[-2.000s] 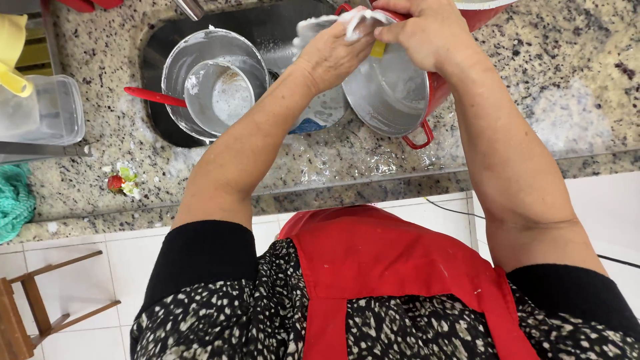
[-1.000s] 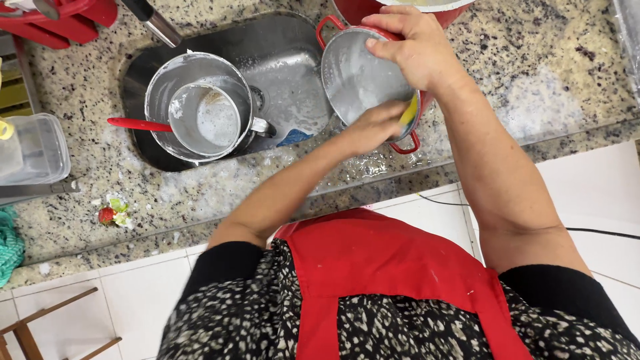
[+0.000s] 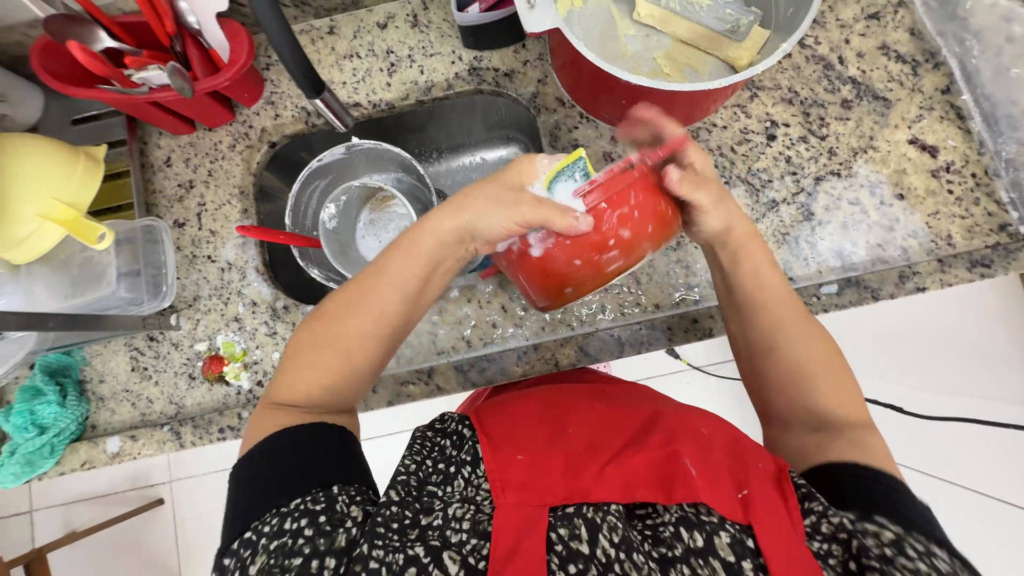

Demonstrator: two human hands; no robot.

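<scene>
A red metal pot [image 3: 592,240] with soap suds on its side is tilted over the counter, just right of the sink. My left hand [image 3: 520,210] presses a soapy yellow and green sponge [image 3: 570,172] against the pot's rim, its thumb on the outer wall. My right hand [image 3: 680,172], partly blurred, grips the pot by the rim or handle at its upper right. Inside the sink [image 3: 480,132] stands a larger metal pot [image 3: 300,192] with a smaller metal pan [image 3: 332,228] in it and a red handle pointing left.
A black faucet [image 3: 296,60] reaches over the sink. Behind my right hand stands a large red pot [image 3: 624,100] with residue inside. At left are a red cutlery holder [image 3: 244,68], a yellow plastic item [image 3: 48,196], a clear container [image 3: 132,268], a green cloth [image 3: 44,416] and a strawberry [image 3: 214,367].
The pot has been turned from showing its inside to showing its red outer wall. My left hand with the sponge has moved from the pot's lower right side to its upper left rim.
</scene>
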